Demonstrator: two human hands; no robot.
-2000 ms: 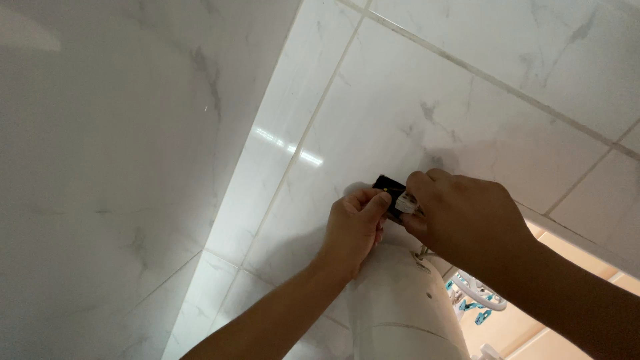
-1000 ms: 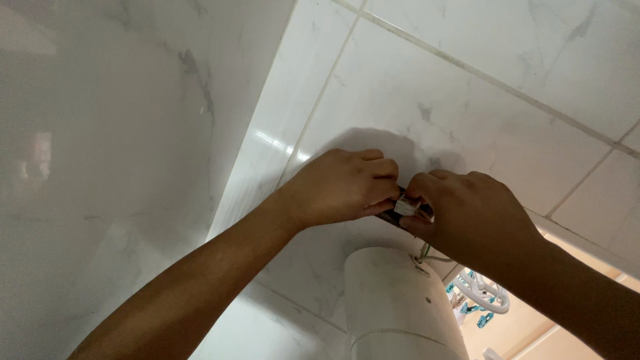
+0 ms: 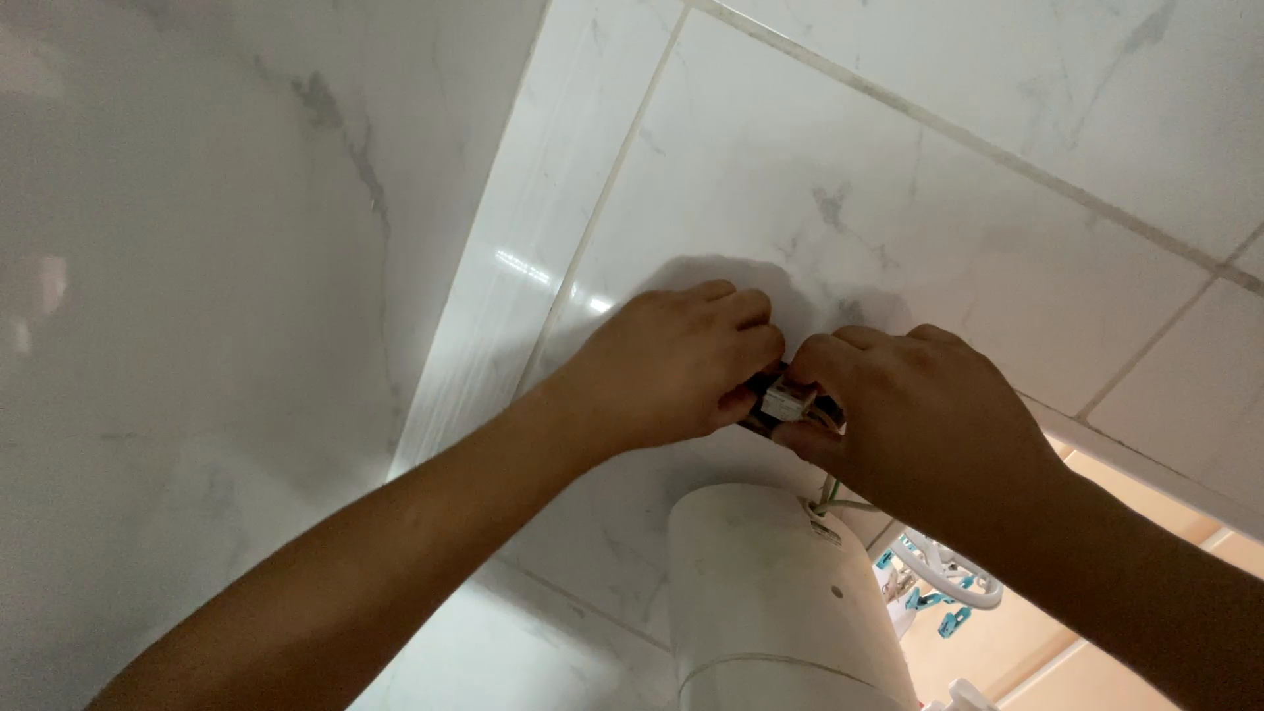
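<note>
My left hand (image 3: pixel 681 365) pinches the left end of a small dark electrical fitting (image 3: pixel 758 423) against the tiled wall, its fingers curled over the top. Inside the dark part sits a white terminal block (image 3: pixel 785 400). My right hand (image 3: pixel 899 415) grips the right end, thumb below and fingers above, with short wires partly showing between them. Just below both hands stands a white cylindrical tank (image 3: pixel 785 592). Thin wires (image 3: pixel 828 499), one of them green, come out at its top right. The fingertips hide much of the fitting.
Marbled wall tiles (image 3: pixel 869 178) surround the hands, and a glossy marbled panel (image 3: pixel 197 247) fills the left side. At lower right, beyond the tile edge, a white plastic hanger (image 3: pixel 948 578) with blue clips (image 3: pixel 956 620) hangs in a lighter area.
My left hand has gone from the fitting's lower left side, palm partly showing, to over its left end, back of the hand in view. My right hand has stayed at the right end.
</note>
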